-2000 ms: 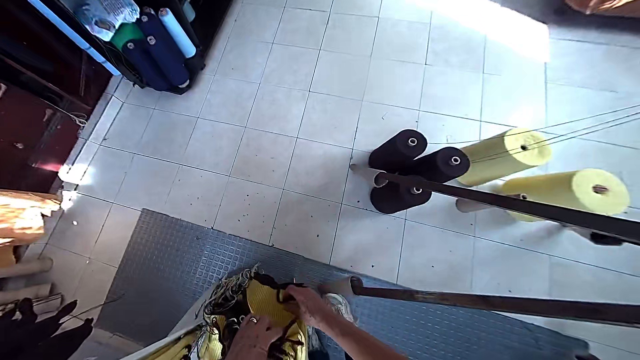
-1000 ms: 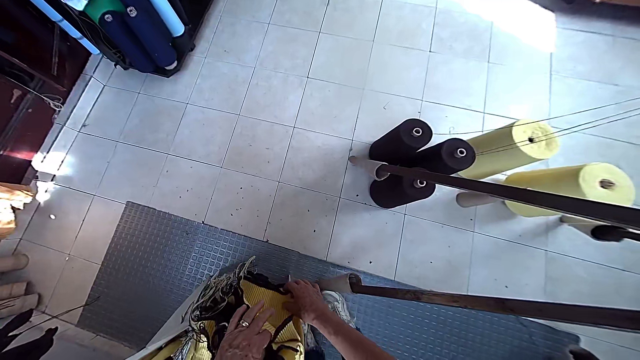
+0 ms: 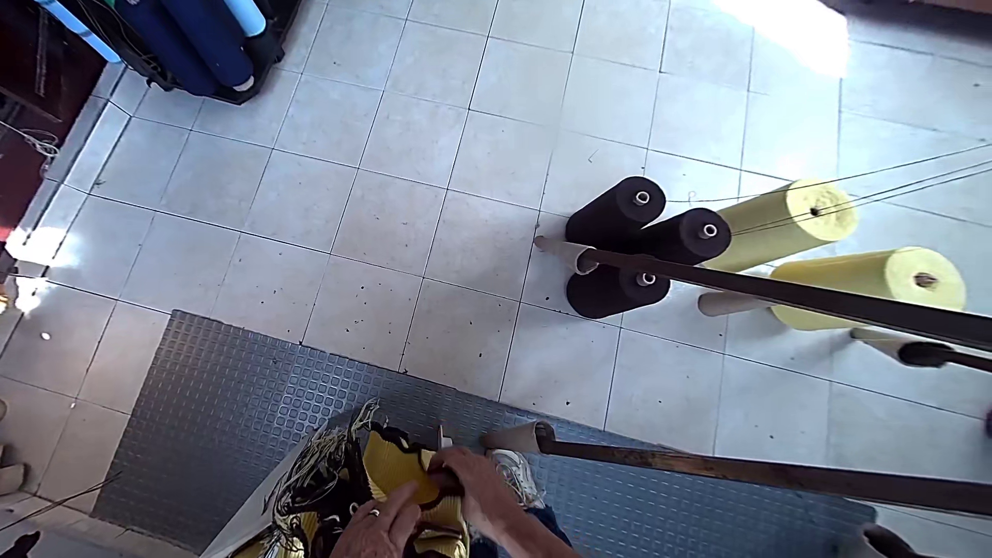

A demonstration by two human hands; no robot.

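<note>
A bundle of yellow and black ribbed knitted fabric with loose fringe-like yarn ends lies at the bottom centre. My left hand, wearing a ring, rests on the fabric with its fingers stretched over the yellow part. My right hand grips the fabric's dark edge just to the right, fingers curled; a small pale pointed piece shows above it, too unclear to name. Loose yarn ends hang along the left side of the bundle.
Black yarn cones and yellow yarn cones stand on the tiled floor at right. Dark metal bars cross there. A textured rubber mat lies below. Blue rolls stand at upper left.
My left hand has shifted over the fabric toward my right hand. The view has moved, so the blue rolls sit nearer the upper left corner.
</note>
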